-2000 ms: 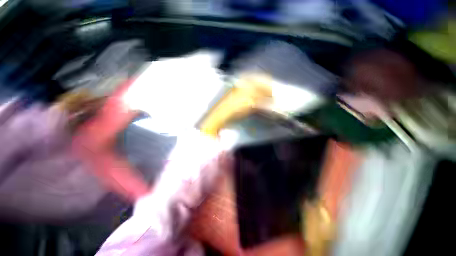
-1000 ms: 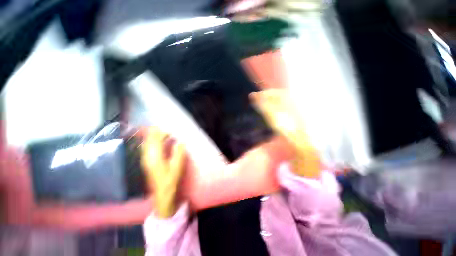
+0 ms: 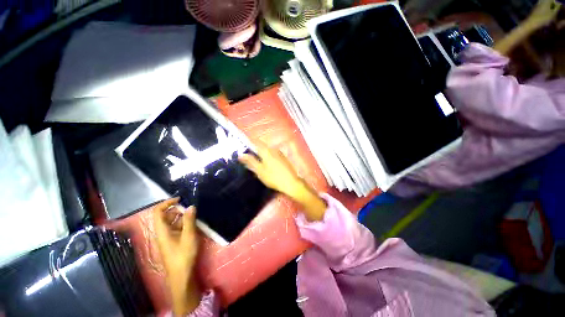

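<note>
A tablet (image 3: 214,195) with a glossy black screen and a white border lies tilted on the red-orange bench covering (image 3: 238,272). Clear film with bright glare shows over its screen. My left hand (image 3: 176,238) is at the tablet's lower left edge, with thumb and fingers curled; whether it grips the edge I cannot tell. My right hand (image 3: 282,176) lies over the tablet's right edge, fingers spread and fingertips on the screen. The tablet's underside is hidden.
A leaning stack of tablets (image 3: 384,86) with white separators (image 3: 319,130) stands right. White sheets (image 3: 124,68) lie at the back left, more sheets (image 3: 28,186) at the far left. Dark tablets (image 3: 56,278) are stacked lower left. A pink fan (image 3: 223,12), a cream fan (image 3: 294,9) and a co-worker's arm (image 3: 502,117) show.
The view has shifted and sharpened. The white-edged slab between my hands now lies flatter with its screen up. My right hand has moved from near the right stack onto the tablet.
</note>
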